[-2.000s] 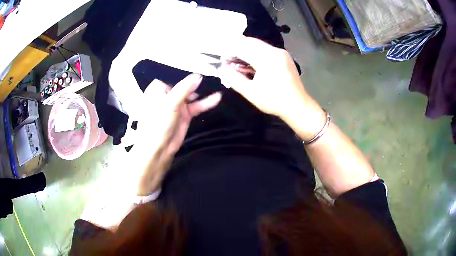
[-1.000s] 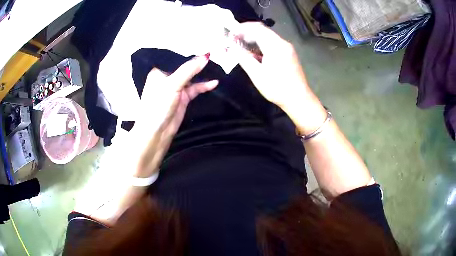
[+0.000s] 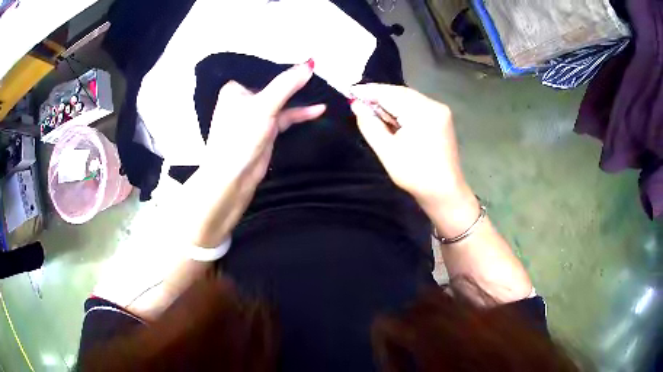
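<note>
A white fabric panel (image 3: pixel 291 33) lies curved over a black garment (image 3: pixel 378 65) on my lap; its detail is washed out. My left hand (image 3: pixel 251 134) is at the panel's inner edge, thumb and a finger apart, the thumb tip near the white edge; whether it pinches cloth is unclear. My right hand (image 3: pixel 411 134) is at the panel's right corner, thumb and forefinger together. Small scissors (image 3: pixel 383 114) are partly hidden in the right palm, with only a dark and reddish part showing. Any needle or thread is too fine to tell.
A pink translucent bin (image 3: pixel 81 174) and a box of small spools (image 3: pixel 76 105) stand at left, below a white table (image 3: pixel 40 29). Folded grey-beige cloth (image 3: pixel 560 29) with blue edging and purple cloth (image 3: pixel 629 102) are at right. Greenish floor (image 3: pixel 516 160) shows around.
My right hand has moved down and away from over the white panel, and the silver blades seen earlier no longer show. The panel's right corner now lies uncovered. My left hand has hardly moved.
</note>
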